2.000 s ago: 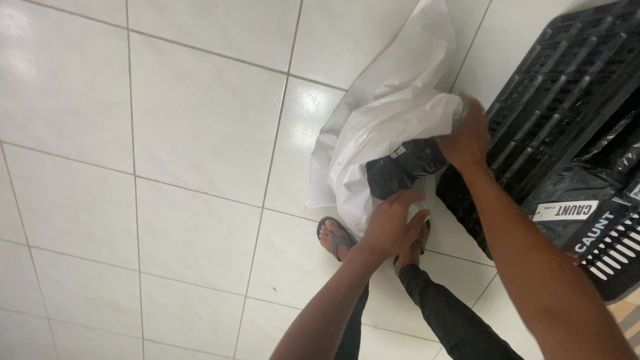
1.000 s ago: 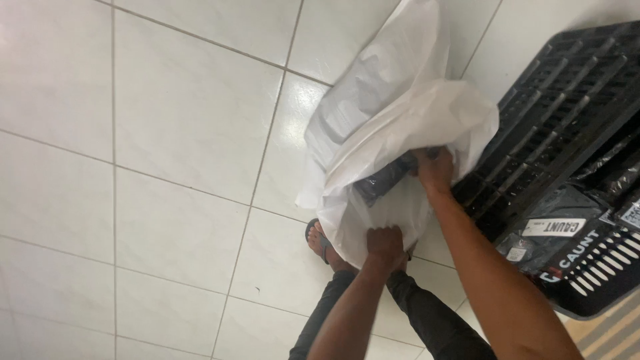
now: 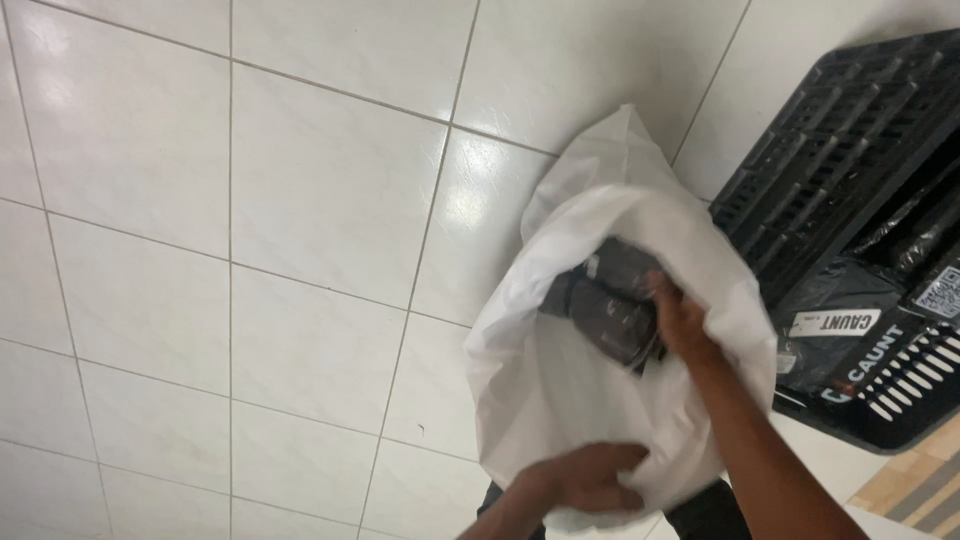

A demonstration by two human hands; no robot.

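A large white plastic bag (image 3: 645, 210) stands with its mouth gaping toward me. Inside it lie dark plastic-wrapped packages (image 3: 615, 315), blurred and partly hidden by the bag's wall. My right hand (image 3: 679, 315) reaches into the bag and touches the right side of these packages; whether its fingers grip them cannot be told. At the near rim of the bag is my left hand (image 3: 592, 476), blurred, its fingers apart and nothing seen in them.
To the right, a black plastic crate (image 3: 817, 150) holds black plastic-wrapped packages (image 3: 832, 292) with white labels. White floor tiles (image 3: 322, 172) spread to the left. A striped wooden-toned surface (image 3: 915, 480) shows at the lower right. My dark-trousered legs (image 3: 709, 514) are behind the bag.
The bag's mouth has opened wider, showing more of the dark packages. My left hand, closed at the rim a second ago, now has its fingers spread. My right hand remains inside the bag.
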